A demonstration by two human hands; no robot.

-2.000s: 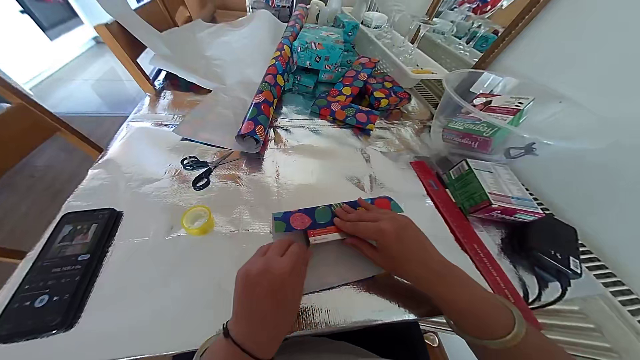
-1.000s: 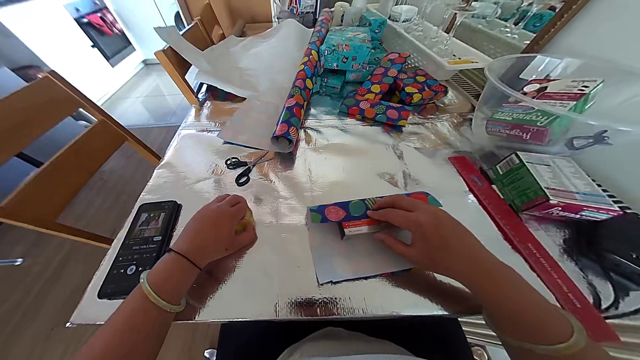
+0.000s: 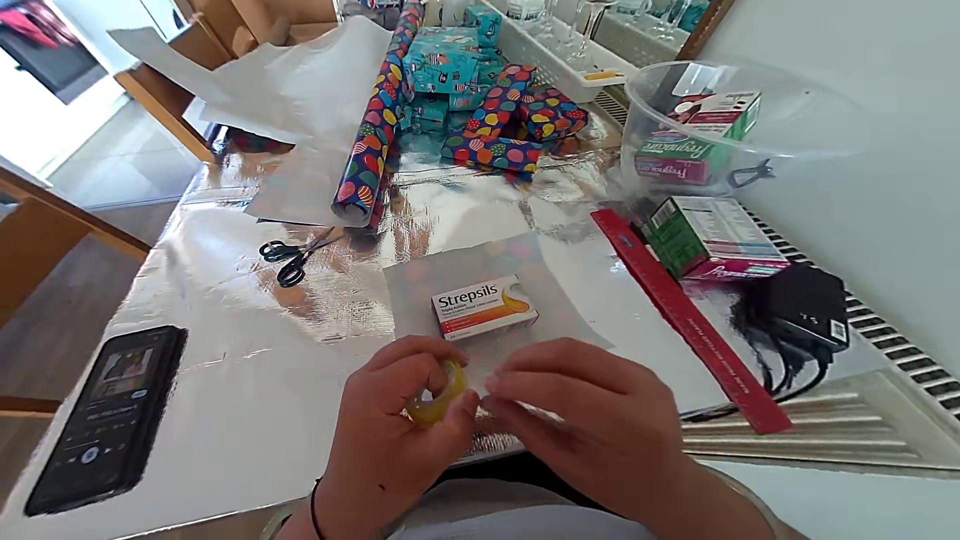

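Observation:
My left hand (image 3: 409, 431) holds a roll of yellowish clear tape (image 3: 437, 397) near the table's front edge. Close to the roll's right side, my right hand (image 3: 581, 412) has its thumb and fingertips together; whether tape is between them cannot be made out. Just beyond both hands, a small Strepsils carton (image 3: 484, 306) lies on a cut sheet of wrapping paper (image 3: 480, 262), whose pale back faces up. Scissors with black handles (image 3: 292, 259) lie to the left of the sheet.
A phone (image 3: 109, 420) lies at the left, a red ruler (image 3: 690, 319) at the right. Beyond are a wrapping paper roll (image 3: 375, 120), wrapped parcels (image 3: 491, 146), a clear plastic tub (image 3: 637, 112) and a white basket (image 3: 574, 79). A carton (image 3: 712, 236) and black adapter (image 3: 802, 307) sit by the ruler.
My left hand has picked up the tape roll and brought it beside my right hand. My right hand has left the carton. The paper, earlier folded over the carton, now lies opened out beneath it.

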